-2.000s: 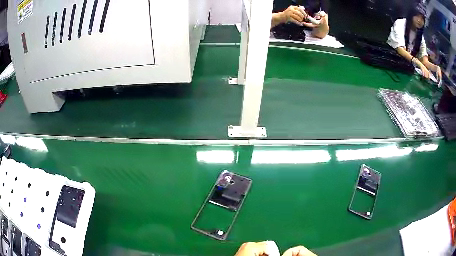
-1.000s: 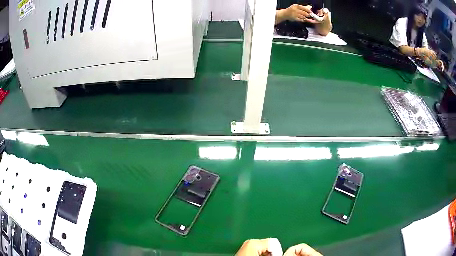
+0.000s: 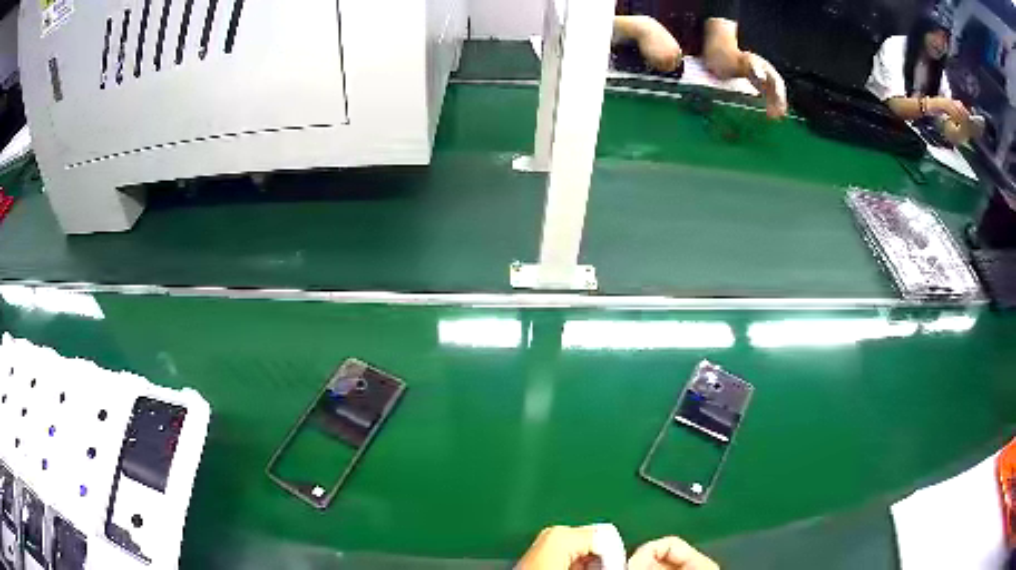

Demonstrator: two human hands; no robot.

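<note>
My left hand (image 3: 570,548) and my right hand (image 3: 671,554) are close together at the bottom edge, both cut off by it. A white covering shows on a left fingertip. A small dark spot shows by the left fingers; whether it is a held part cannot be told. Two black phone middle frames lie flat on the green belt (image 3: 535,445), one at left centre (image 3: 354,403) and one right of centre (image 3: 719,403). Each has a camera end at the top and a large open window below.
A white foam tray (image 3: 67,412) with black frames is at left. A grey machine (image 3: 267,89) and white post (image 3: 572,167) stand beyond the belt. Clear blister trays (image 3: 916,247), an orange tray edge (image 3: 1008,501), a white sheet (image 3: 958,518) and two people (image 3: 925,67) are right or across.
Both phone frames on the belt have moved left. My hands have stayed nearly in place. The hands of the person across have moved apart, one reaching towards the far belt.
</note>
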